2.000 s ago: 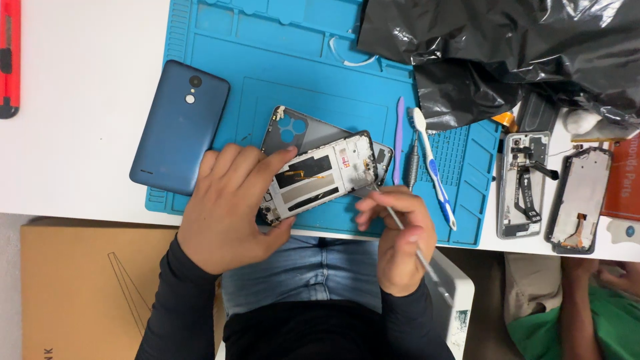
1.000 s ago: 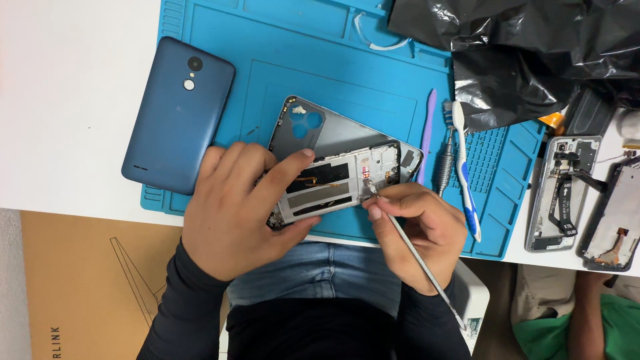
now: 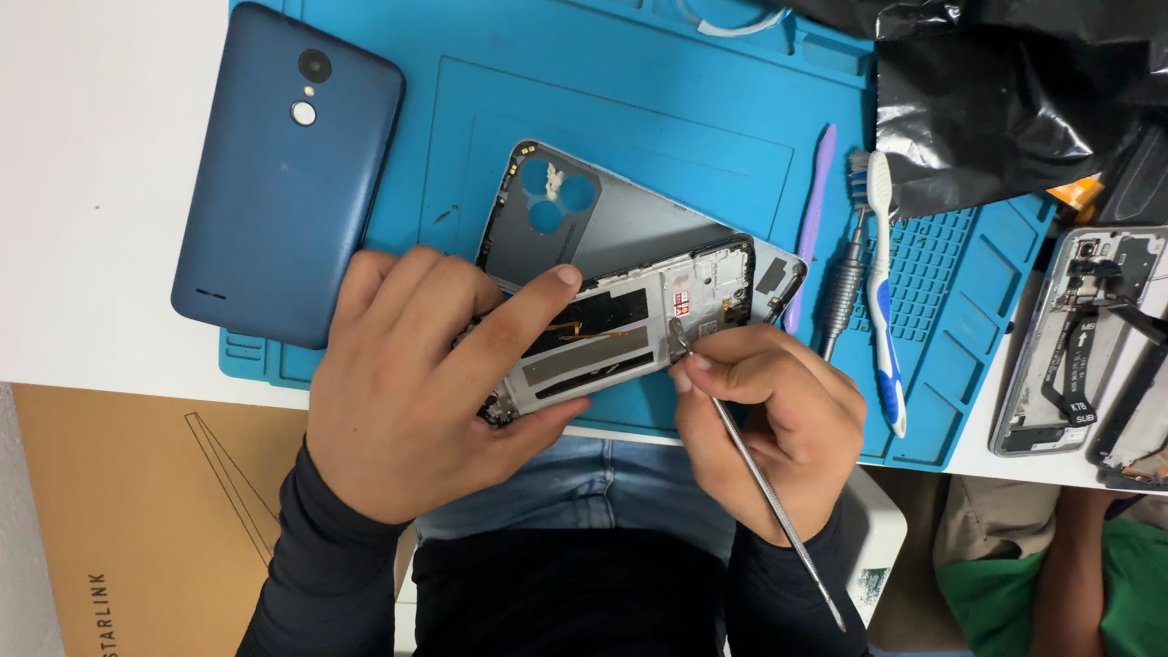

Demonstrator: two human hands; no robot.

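My left hand [image 3: 429, 383] grips the left end of an opened phone frame [image 3: 602, 351], thumb below and fingers above. Between the fingers of my right hand [image 3: 776, 411] is a thin metal spatula tool [image 3: 762, 479]; its flat tip touches the frame close to a small red-and-white sticker [image 3: 681, 304]. Beneath the frame, a grey phone back cover [image 3: 639, 214] with round camera openings lies at an angle on the blue silicone mat [image 3: 602, 100]. A dark blue phone [image 3: 292, 173] rests back up, left of the cover and beside my left hand.
Right of the cover lie a purple pry tool [image 3: 815, 219], a brush with a grey metal handle [image 3: 841, 287] and a toothbrush [image 3: 881, 292]. Black plastic [image 3: 995, 100] covers the upper right. Opened phones [image 3: 1049, 365] lie at the right edge; another person's arm [image 3: 1058, 575] is below them.
Two seconds ago my right hand held the tool at the frame's lower right edge; now it is further over the frame, with the tip beside the sticker. The view has moved closer.
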